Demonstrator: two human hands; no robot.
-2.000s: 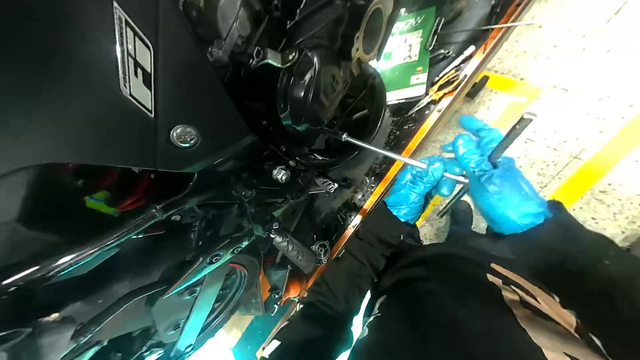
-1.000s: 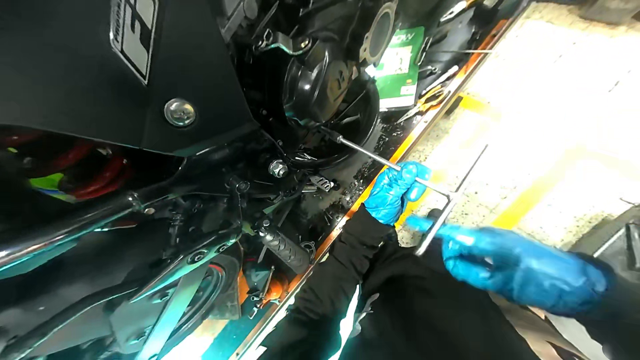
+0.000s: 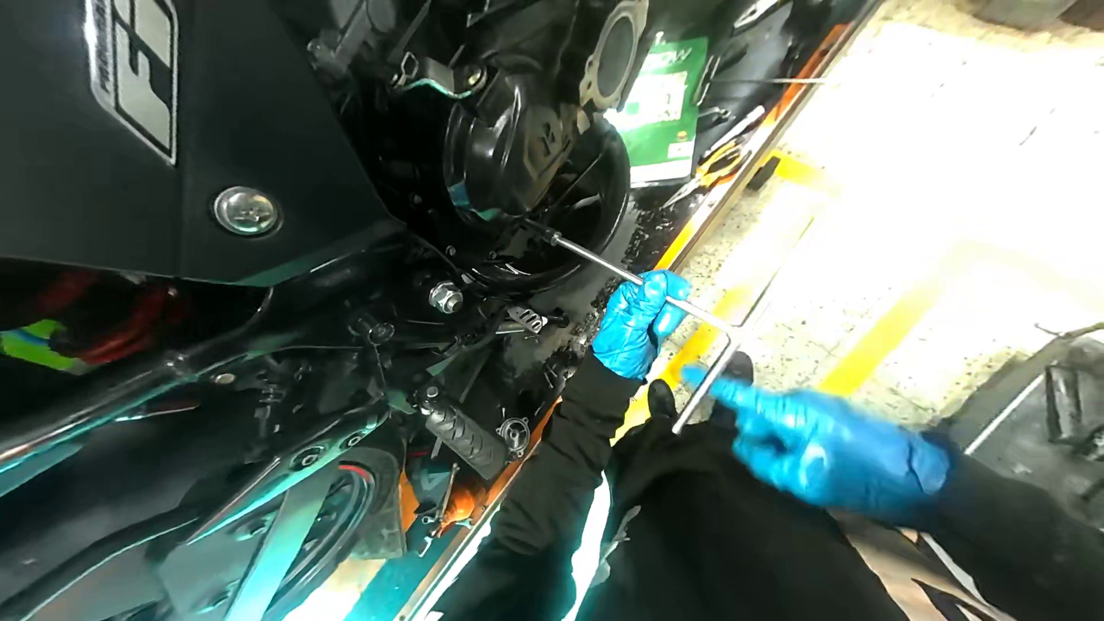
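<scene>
My left hand [image 3: 640, 323], in a blue glove, is closed around the shaft of a long metal T-handle wrench [image 3: 703, 315]. The tool's far end reaches the underside of the black engine cover [image 3: 496, 151] of a motorcycle; the exact contact is hidden in shadow. Its crossbar runs past my left hand, toward the floor side. Beside the crossbar, my right hand [image 3: 828, 444], also gloved in blue and slightly blurred, has its index finger stretched toward the bar and grips nothing visible. Whether that fingertip touches the bar cannot be told.
A green packet [image 3: 664, 121] and pliers with orange handles [image 3: 724, 164] lie on the dark platform beyond the engine. The rubber footpeg [image 3: 466, 431], a hex nut [image 3: 446, 297] and the black fairing [image 3: 259, 103] are near my left arm. A grey tray [image 3: 1035, 405] is at right.
Two seconds ago both hands were close together at the handle. My right hand has since moved away to the right and let go, while my left hand stays on the shaft. The crossbar has turned.
</scene>
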